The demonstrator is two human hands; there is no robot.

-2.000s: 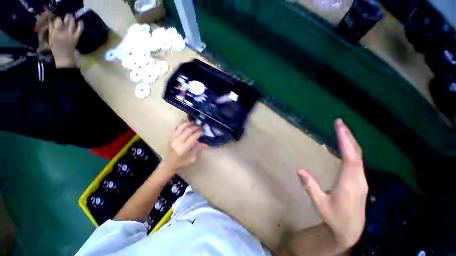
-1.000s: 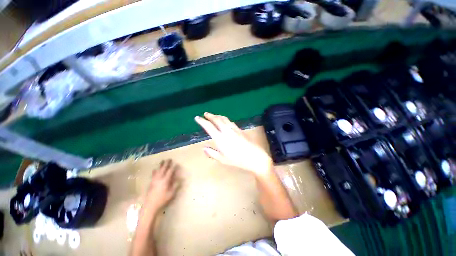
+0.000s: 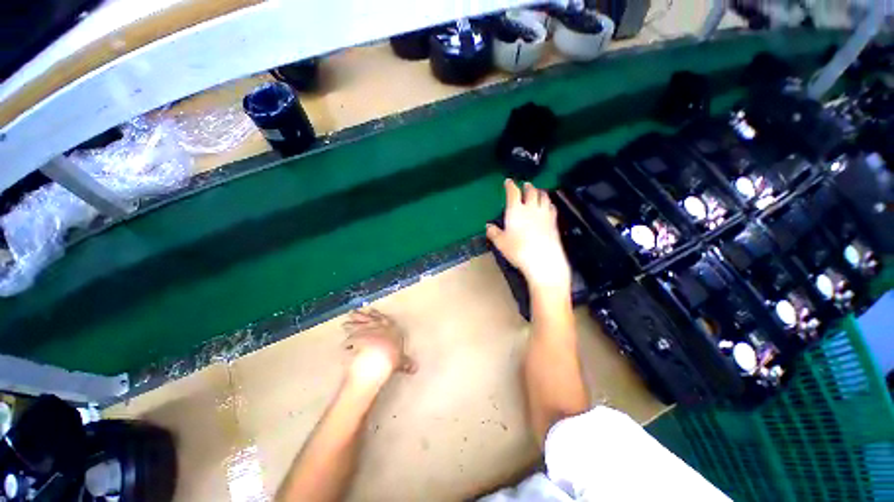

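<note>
My right hand [image 3: 532, 233] is stretched out over the near edge of the conveyor, fingers apart, beside a black drum unit [image 3: 526, 135] on the green belt. A black base housing [image 3: 512, 279] lies partly under my right hand and forearm; whether the hand touches either is not clear. My left hand [image 3: 377, 343] is over the tan bench [image 3: 446, 368], fingers spread, holding nothing. Rows of black base housings with silver discs [image 3: 694, 208] stand to the right.
A green crate [image 3: 799, 422] is below the rows. Black units [image 3: 127, 461] sit at the bench's left end. Behind the green conveyor [image 3: 255, 250], a shelf holds a black cylinder [image 3: 278, 118], clear plastic bags [image 3: 127, 167] and several drum-shaped parts. White frame posts cross the left side.
The view has swung right from the neighbour and gears. My right hand has moved from above the bench to the housing and belt edge. The black drum unit has shifted left in view.
</note>
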